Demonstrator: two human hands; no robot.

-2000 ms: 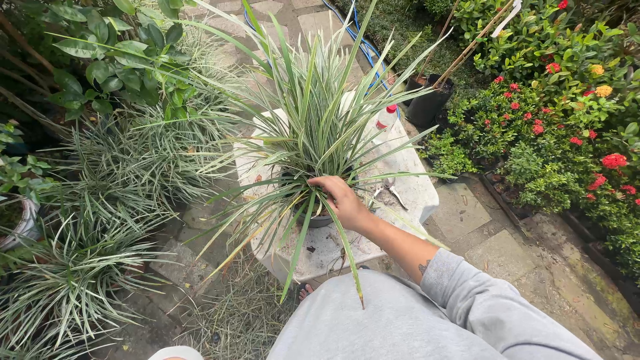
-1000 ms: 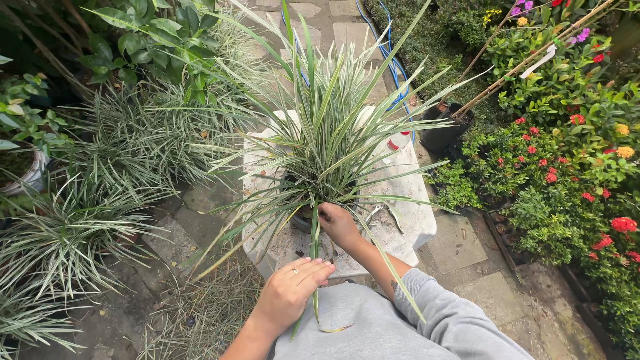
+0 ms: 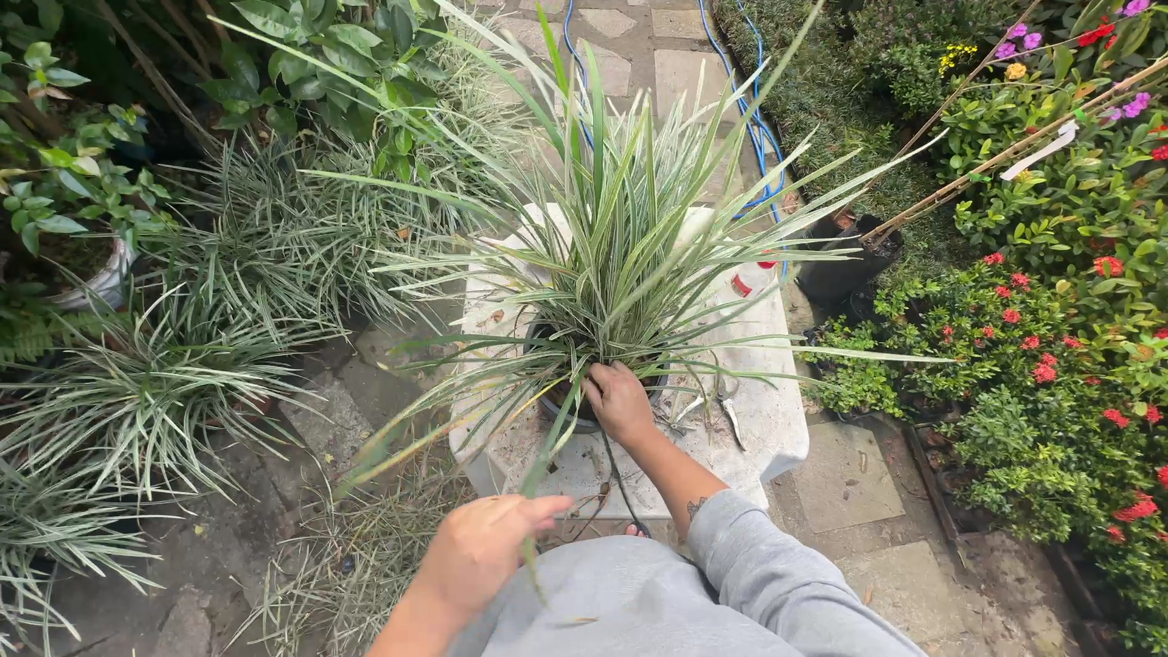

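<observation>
A large variegated grass-like plant [image 3: 620, 246] with long striped leaves stands in a dark round pot [image 3: 584, 422] on a white table [image 3: 766, 401]. My right hand [image 3: 620, 400] reaches into the base of the leaves at the pot's near rim; its fingertips are partly hidden, so what they grip cannot be told. My left hand [image 3: 484, 538], blurred, is nearer my body, below and left of the pot, beside a long drooping leaf; whether it holds that leaf is unclear. Pruning shears [image 3: 730, 411] lie right of the pot. A bottle with a red cap and label [image 3: 754, 277] stands behind them.
Similar striped plants [image 3: 155, 383] grow at the left, with cut leaves [image 3: 365, 557] heaped on the paving below. A blue hose [image 3: 762, 137] runs along the path. At the right are a black plant bag [image 3: 844, 260] with stakes and red-flowered shrubs [image 3: 1040, 365].
My left hand, out of view two seconds ago, came in beside the drooping leaves and is now a little farther left of them. My right hand stays at the plant's base.
</observation>
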